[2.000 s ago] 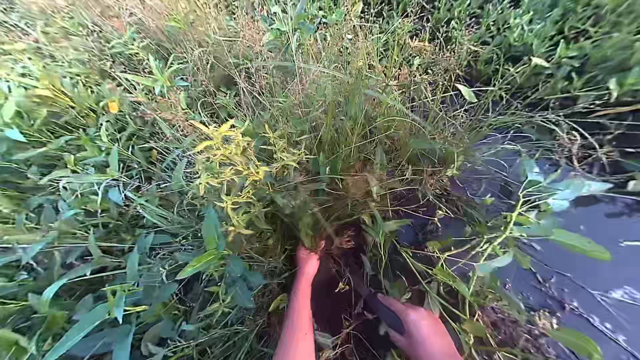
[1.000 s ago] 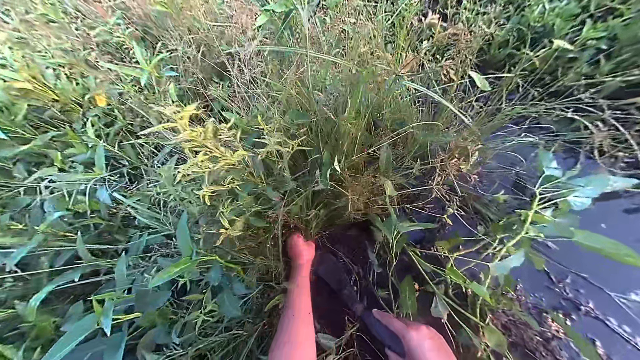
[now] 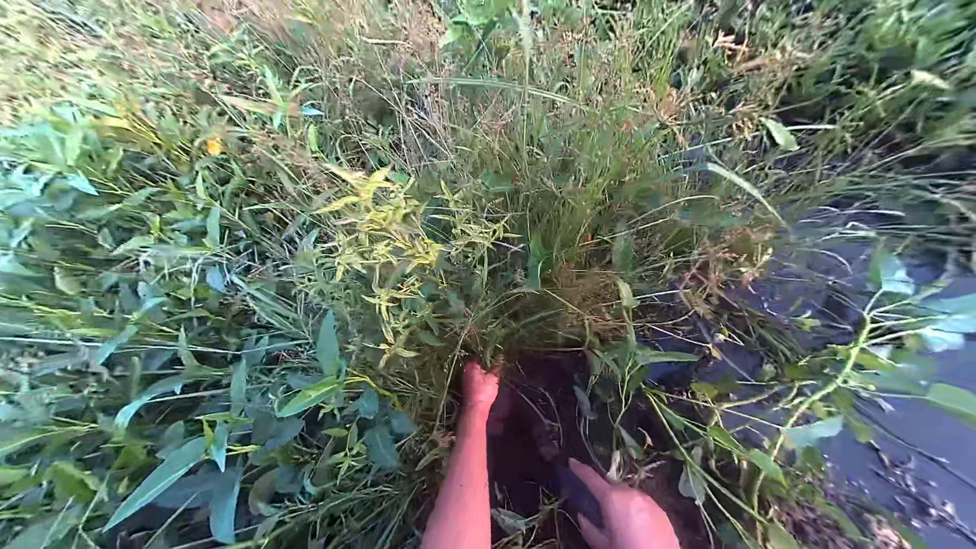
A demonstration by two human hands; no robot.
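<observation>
My left hand [image 3: 482, 383] reaches into the base of a dense clump of grass [image 3: 568, 229], its fingers mostly hidden among the stems, so what it grips is partly out of sight. At the lower right, my right hand [image 3: 629, 511] is closed around the dark handle [image 3: 577, 492] of a tool. The tool's far end is blurred against dark, wet soil [image 3: 526, 450] between the two hands, and its kind cannot be told. Yellow-green leafy stems [image 3: 389, 252] stand just beyond my left hand.
Broad-leaved green plants [image 3: 175, 473] crowd the left side. Dark water [image 3: 930, 450] lies at the right, with a leafy stem [image 3: 854, 351] leaning over it. Taller grass and weeds [image 3: 686, 61] fill the far side.
The tool's dark end showed beside my left hand one second ago and is now hard to make out. My left hand remains at the base of the clump.
</observation>
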